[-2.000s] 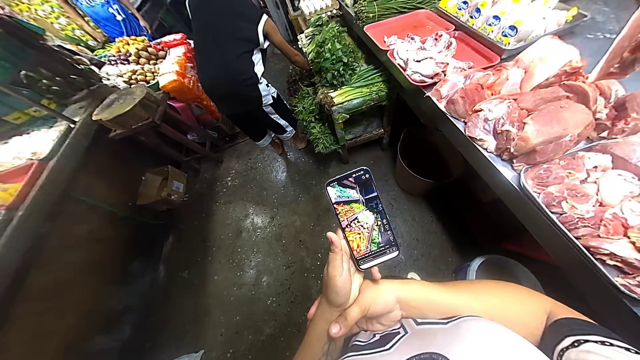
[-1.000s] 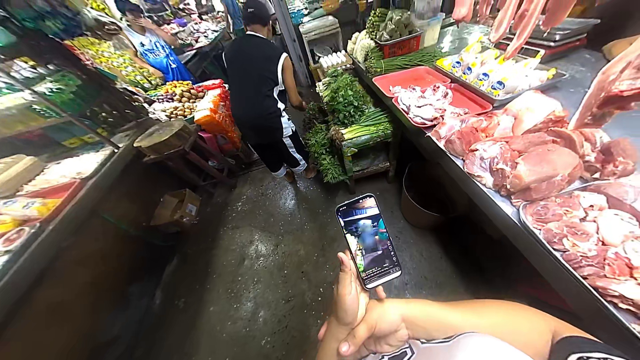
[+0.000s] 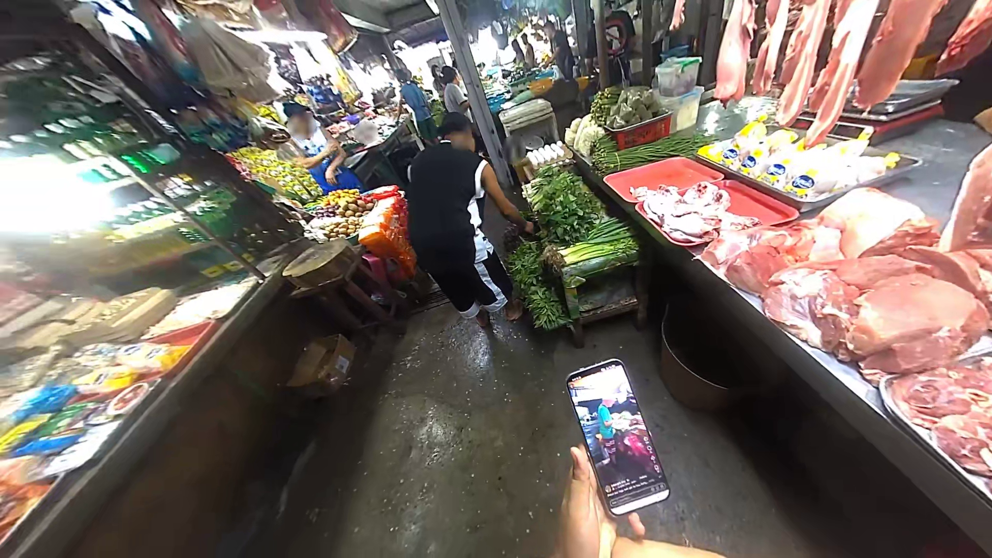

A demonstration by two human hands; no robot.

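Note:
My left hand point(image 3: 585, 508), palm up near the bottom edge, holds a smartphone point(image 3: 618, 438) upright with its lit screen facing me. The thumb lies along the phone's left side, and a fingertip shows below its lower right edge. The screen shows a picture of people in a market-like place. Of my right arm only a strip, perhaps with part of my right hand point(image 3: 651, 549), shows at the bottom edge, just below the left hand; its fingers are mostly cut off.
A wet concrete aisle point(image 3: 434, 434) runs ahead. On the right are a counter with raw meat point(image 3: 914, 310), red trays point(image 3: 756, 203) and a bucket point(image 3: 690, 372). A person point(image 3: 457, 209) bends beside a vegetable stand point(image 3: 604, 310). Left are a cardboard box point(image 3: 329, 364) and a round-topped wooden stand point(image 3: 322, 262).
The view has tilted up, showing more of the market. The picture on the phone's screen has changed. The right hand, earlier seen around the left wrist, is now mostly out of view.

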